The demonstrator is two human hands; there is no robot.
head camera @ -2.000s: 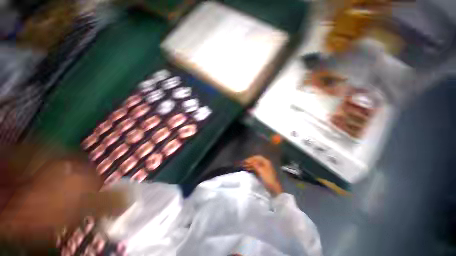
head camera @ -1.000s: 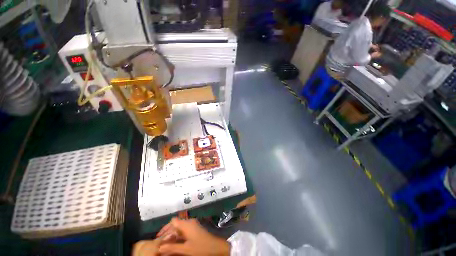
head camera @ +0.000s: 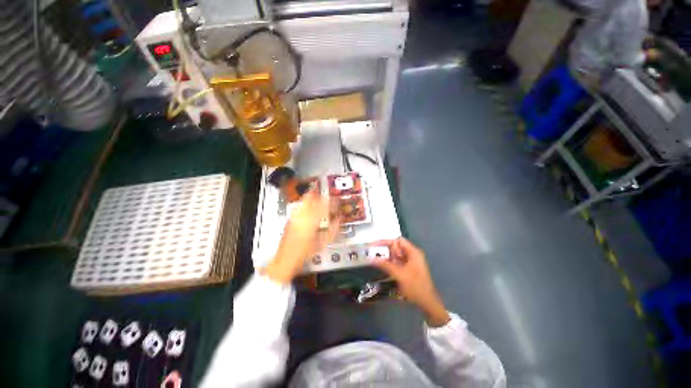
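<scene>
My left hand point(head camera: 301, 233) is blurred and reaches over the press base point(head camera: 270, 227), its fingertips between the left nest point(head camera: 304, 186) and the front right nest point(head camera: 353, 210). I cannot tell whether it holds anything. My right hand point(head camera: 413, 274) pinches a small white housing point(head camera: 378, 252) with a dark centre at the base's front right corner. Another white housing point(head camera: 345, 183) sits in the back right nest. The brass-coloured press head point(head camera: 265, 125) is raised behind the left nest.
A stack of white slotted sheets point(head camera: 155, 231) lies to the left. A black parts tray point(head camera: 144, 356) with white housings is at bottom left. The controller box point(head camera: 168, 54) and a ribbed hose point(head camera: 57, 68) are at upper left. A person point(head camera: 610, 34) and blue stools are at right.
My hands, together near the base's front edge a second ago, are apart: the left over the nests, the right at the front corner with a housing. The view has shifted, showing the parts tray.
</scene>
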